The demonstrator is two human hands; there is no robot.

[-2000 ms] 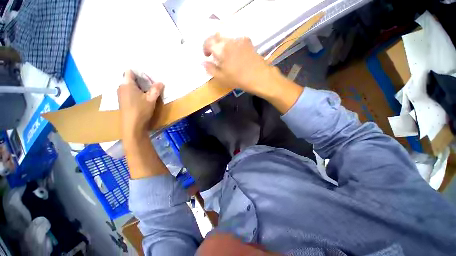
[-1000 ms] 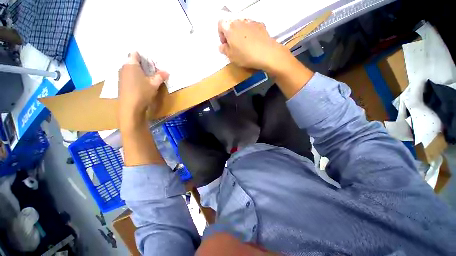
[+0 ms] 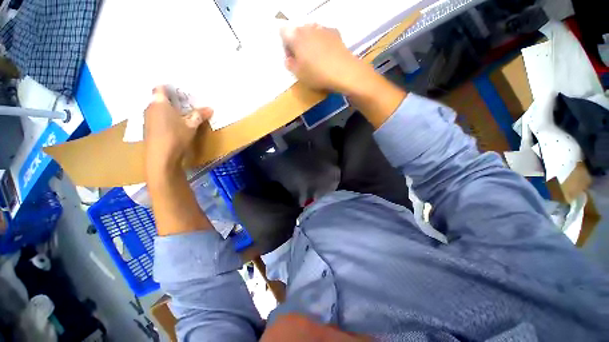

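Note:
A long tan pattern card (image 3: 250, 132) curves along the near edge of the white table. A white paper pattern (image 3: 247, 87) lies over it, overexposed so its outlines barely show. My left hand (image 3: 175, 127) is on the left part of card and paper, with a small pale piece (image 3: 181, 100) between thumb and fingers; what it is cannot be told. My right hand (image 3: 317, 57) rests on the paper's near edge further right, fingers curled down, fingertips partly hidden. I cannot tell whether it grips anything.
A checked cloth (image 3: 50, 43) lies at the table's far left, above the JACK machine table (image 3: 40, 157). A blue crate (image 3: 127, 234) stands on the floor. At the right are a cardboard carton (image 3: 477, 113) and white scraps (image 3: 554, 127). A graduated strip (image 3: 444, 12) runs along the table edge.
My right hand has moved right and slightly up along the paper edge since the earliest frame. My left hand stays at the same part of the card. The camera view has shifted slightly.

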